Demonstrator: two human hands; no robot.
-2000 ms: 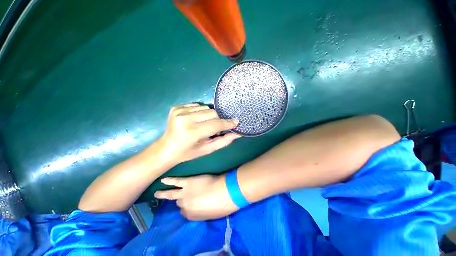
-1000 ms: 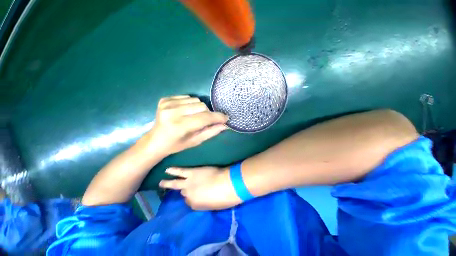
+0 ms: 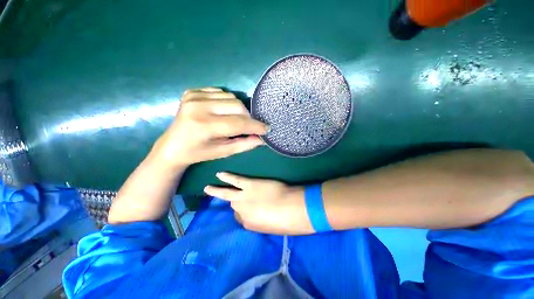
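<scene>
The round screw dish point(image 3: 301, 105), silvery and speckled with a thin dark rim, lies flat on the glossy green bench. My left hand point(image 3: 214, 125) is at its lower left, with thumb and index finger pinched at the rim. My right hand point(image 3: 263, 204) rests at the near edge of the bench, below my left hand, with two fingers extended and apart. Nothing shows in it. The blue wrist strap point(image 3: 317, 208) is on my right wrist. The orange electric screwdriver point(image 3: 442, 11) is cut off at the top right, its dark nose away from the dish.
The green bench point(image 3: 117, 70) spans the view. Trays with rows of small units point(image 3: 96, 198) show at the left below the bench edge. Another person's blue sleeve point(image 3: 35, 213) is at the far left. Droplet-like specks mark the bench at the upper right.
The screwdriver has moved from above the dish to the upper right and points left. The view has shifted. Both hands keep nearly the same pose, the left still at the dish rim.
</scene>
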